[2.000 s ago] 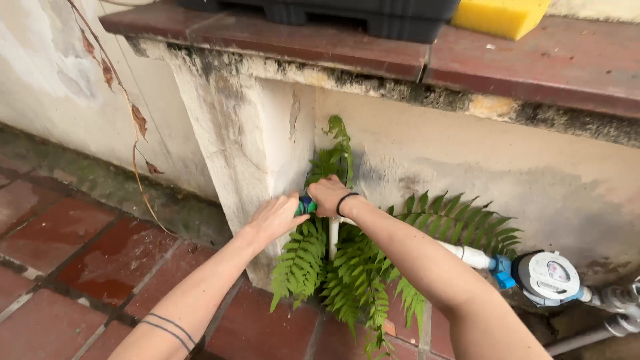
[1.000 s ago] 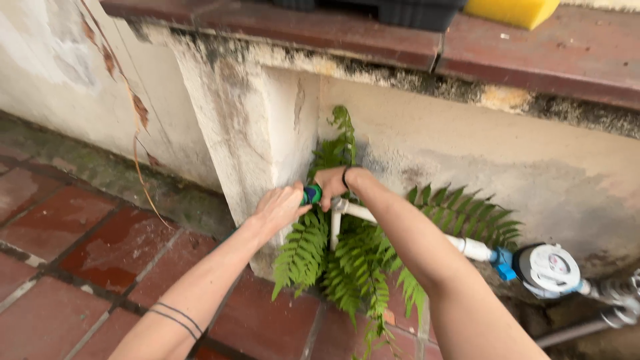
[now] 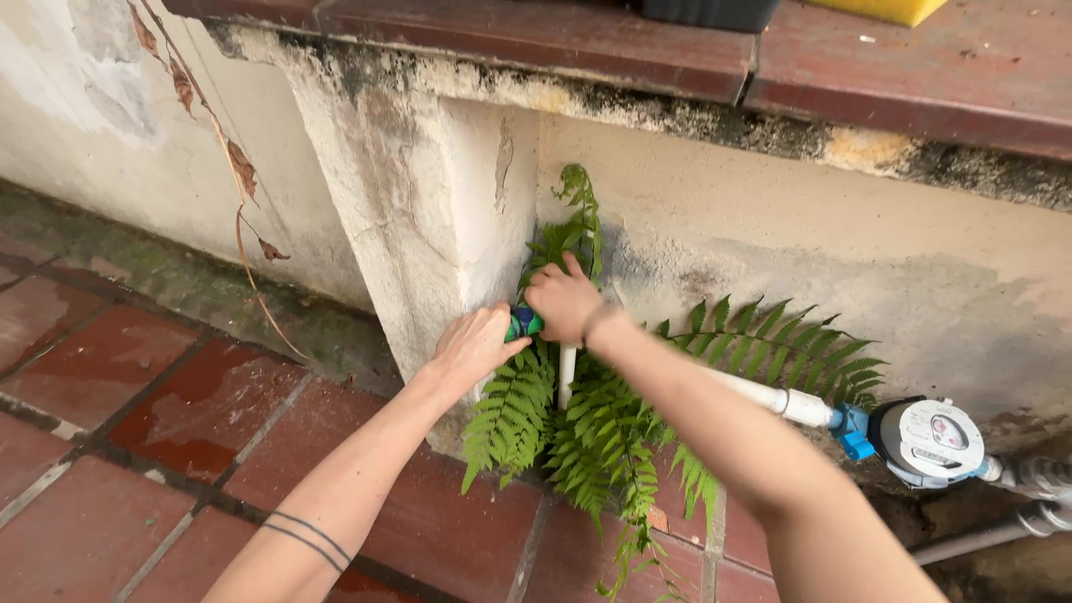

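Note:
My left hand is closed around the left part of a green and dark blue fitting, which looks like a hose connector. At its right end is my right hand, fingers bent and slightly blurred; whether it grips the fitting or a pipe part behind it is hidden. Just below my right hand a white plastic pipe runs down among green fern fronds. Another white pipe passes behind my right forearm to a blue valve and a round water meter.
A plastered pillar stands left of the fern. Above juts a red tiled ledge bearing a dark plastic container and a yellow sponge-like block. A dry vine hangs at left over wet red floor tiles.
Both hands stay at the fitting. My right hand's fingers and wrist have changed their pose since a second ago, when the white pipe elbow showed below the wrist.

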